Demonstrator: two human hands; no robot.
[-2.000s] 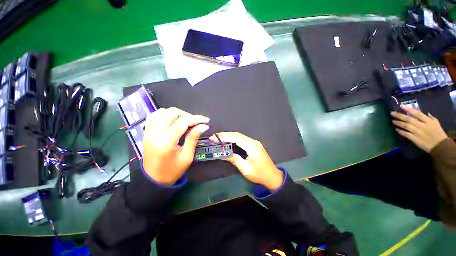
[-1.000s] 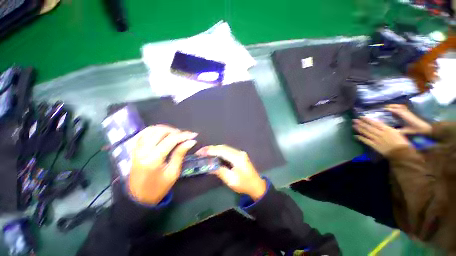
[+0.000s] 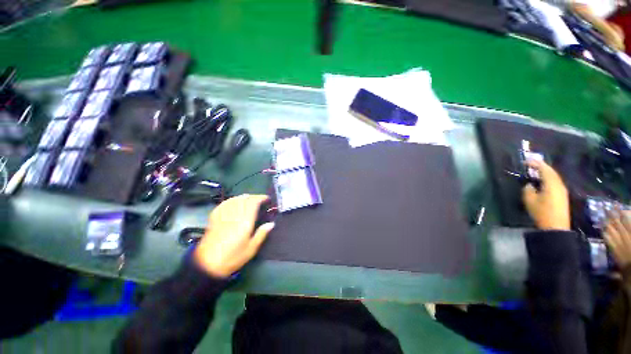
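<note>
Two controller modules (image 3: 296, 181) with white-and-purple labels lie end to end on the foam work mat (image 3: 387, 207), near its left edge. My left hand (image 3: 232, 235) is at the mat's left edge, just below and left of them. Something dark shows between its thumb and fingers, but whether it grips this is unclear. My right hand (image 3: 550, 200) reaches far right, over the right foam mat (image 3: 501, 155). Its fingers are closed around a small module (image 3: 533, 160), partly hidden by them.
Black cables (image 3: 200, 135) are heaped left of the work mat. Rows of modules (image 3: 83, 117) stand farther left, and a single module (image 3: 105, 234) lies near the front edge. A phone (image 3: 384, 112) lies on white wrap. Another person's hand (image 3: 619, 235) is at the far right.
My right hand has left the work mat with the module it held and moved far right. My left hand has let that module go and sits lower. The view has turned left.
</note>
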